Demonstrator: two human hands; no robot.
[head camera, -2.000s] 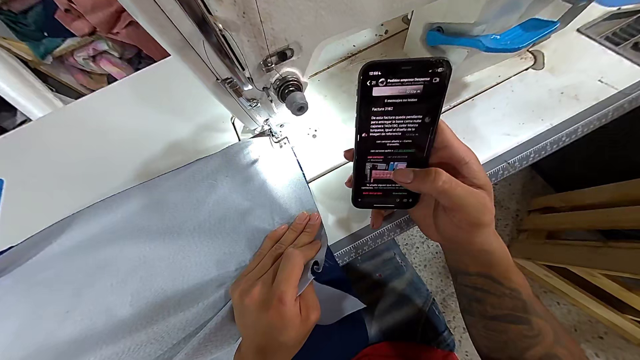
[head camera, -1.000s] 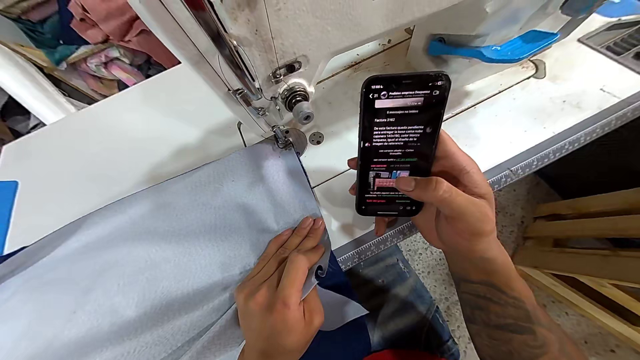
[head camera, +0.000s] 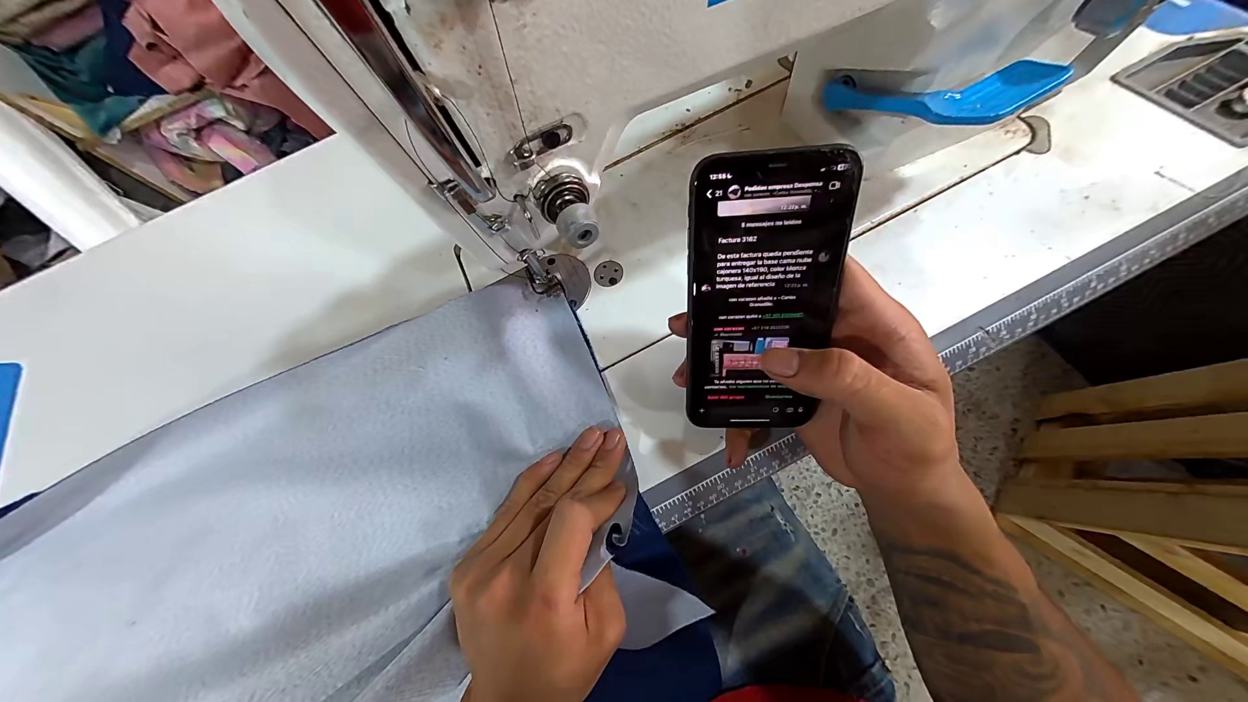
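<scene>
A black smartphone (head camera: 770, 288) is upright in my right hand (head camera: 868, 390), its thumb over the lower part of the lit screen, which shows a message thread. My left hand (head camera: 546, 565) lies on light grey fabric (head camera: 292, 468) near its right edge, fingers together and pointing up toward the needle; whether it pinches the cloth is hard to tell. Dark blue fabric (head camera: 663, 575) shows beneath the grey. The far corner of the cloth sits at the presser foot (head camera: 538, 273) of a white industrial sewing machine (head camera: 624, 58).
A blue plastic lever (head camera: 951, 97) is on the machine at upper right. Along the table's front edge runs a measuring tape (head camera: 731, 483). Folded cloths (head camera: 205, 78) fill a shelf at upper left. Wooden slats (head camera: 1141, 497) stand at the right, above a speckled floor.
</scene>
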